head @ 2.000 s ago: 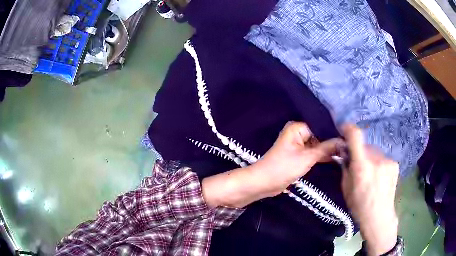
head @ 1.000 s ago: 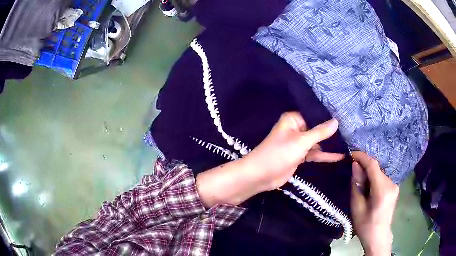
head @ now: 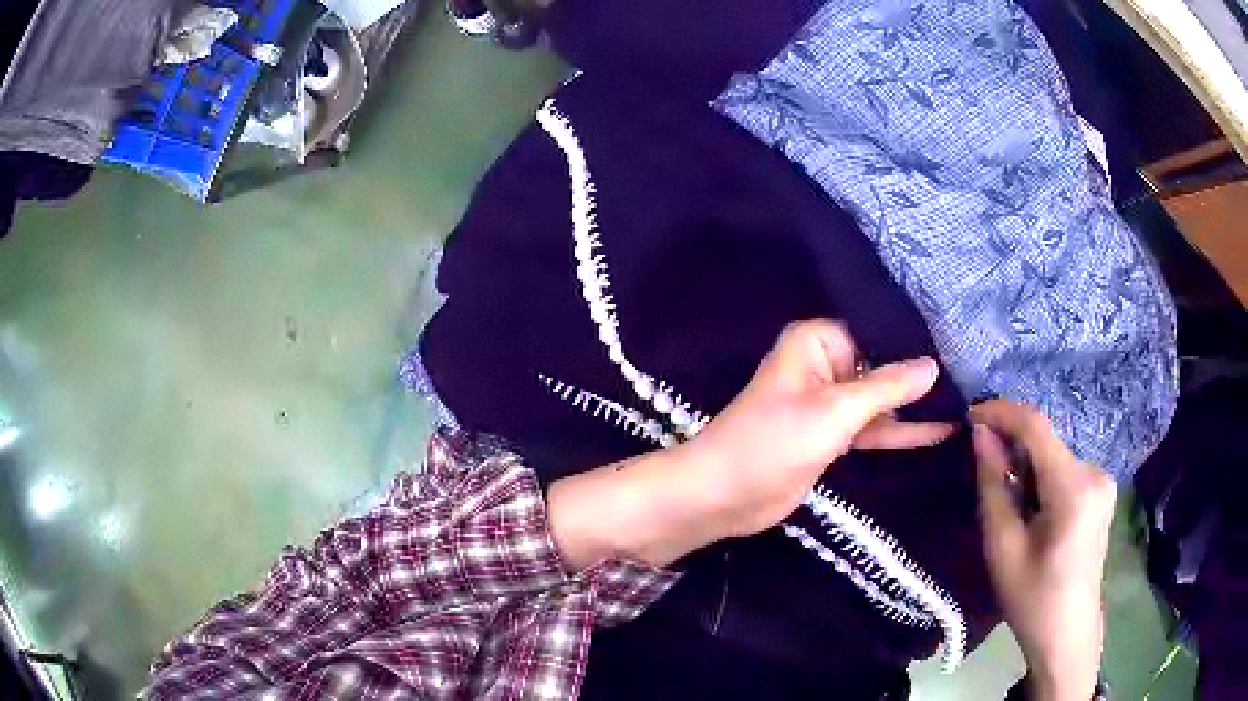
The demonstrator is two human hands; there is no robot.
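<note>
The dark garment [head: 684, 260] lies across my lap, with bold white stitching lines [head: 591, 260] on it. The blue-grey leaf-patterned lining [head: 972, 206] lies beside the dark cloth on the right. My left hand [head: 773, 438] is shut on the dark garment near the lining seam, thumb on top and other fingers curled. My right hand [head: 1047, 527] is at the seam just right of it, thumb and index fingertips together at the cloth edge. A needle or thread at those fingertips is too small to make out.
A blue crate [head: 178, 123] with grey cloth [head: 62, 82] over it stands upper left on the green floor [head: 205, 342]. A pale table edge [head: 1204, 69] and brown wooden drawer [head: 1211, 219] are upper right. Another dark garment [head: 1211, 479] hangs at the right.
My right hand has come down from beside my left fingertips, where it was blurred, to the seam, then shifted slightly right. My left thumb has lifted from the right fingers and lies along the cloth.
</note>
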